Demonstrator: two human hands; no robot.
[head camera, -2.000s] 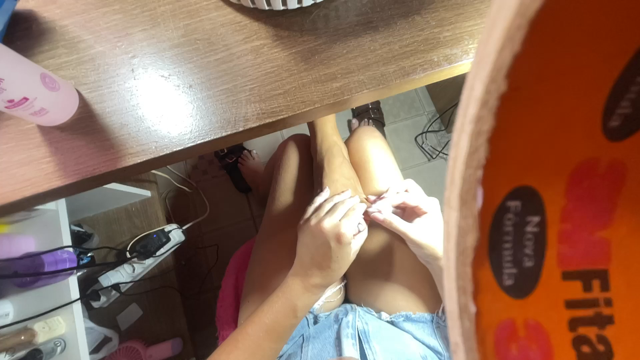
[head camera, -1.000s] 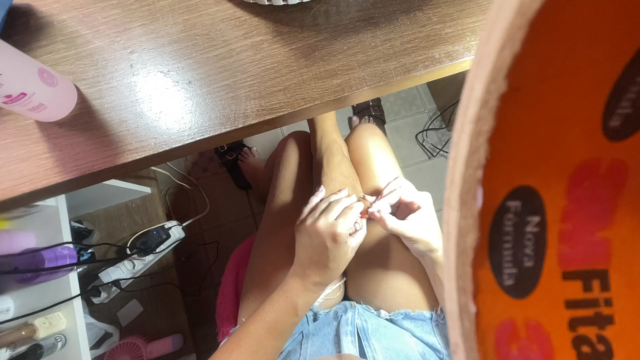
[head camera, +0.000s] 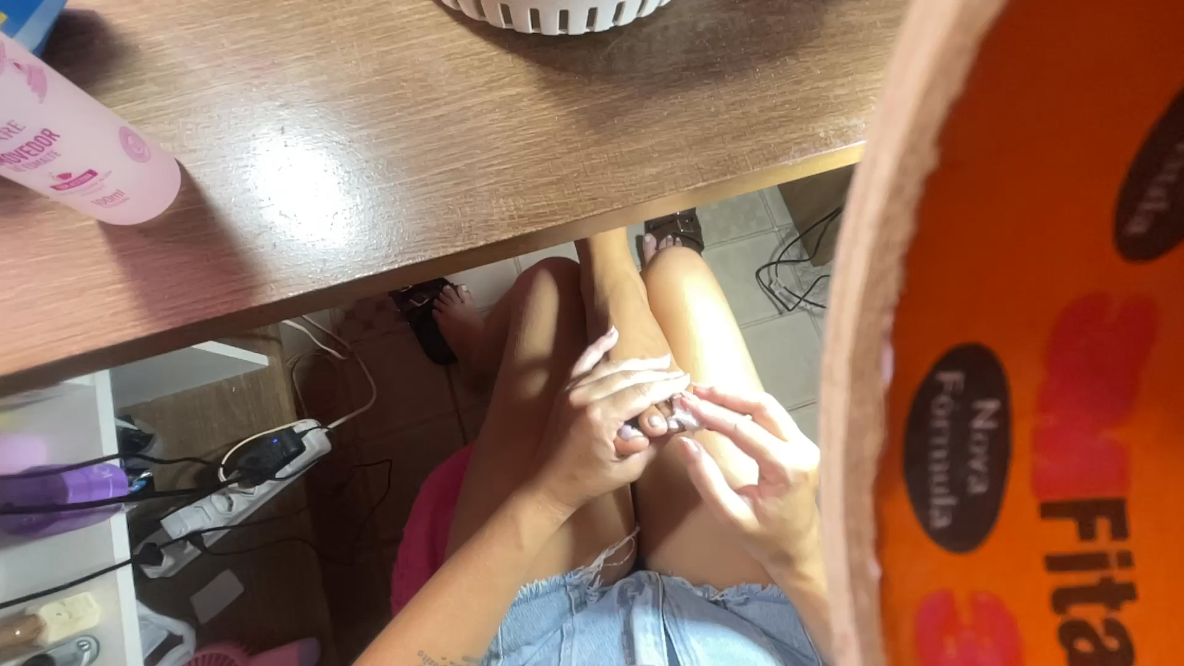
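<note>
Another person's bare foot [head camera: 629, 319] rests across my lap, its toes toward me. My left hand [head camera: 592, 425] is wrapped over the front of this foot, with the fingers across the toes. Close on the right, my right hand [head camera: 763, 453] has its fingertips at the toes, by a small whitish bit of material [head camera: 683, 414] that I cannot identify. Whether the right fingers pinch it is unclear. Below are my denim shorts [head camera: 647, 620].
A wooden table [head camera: 416, 120] spans the top, bearing a pink bottle [head camera: 102, 148] and a white slotted basket [head camera: 564, 14]. A large tape roll [head camera: 1008, 370] blocks the right side. Lower left are a power strip [head camera: 236, 504], cables and white shelves [head camera: 92, 573].
My right hand's fingers have spread apart from their earlier close pinch near the left hand. The toes and the whitish bit show more clearly between the hands.
</note>
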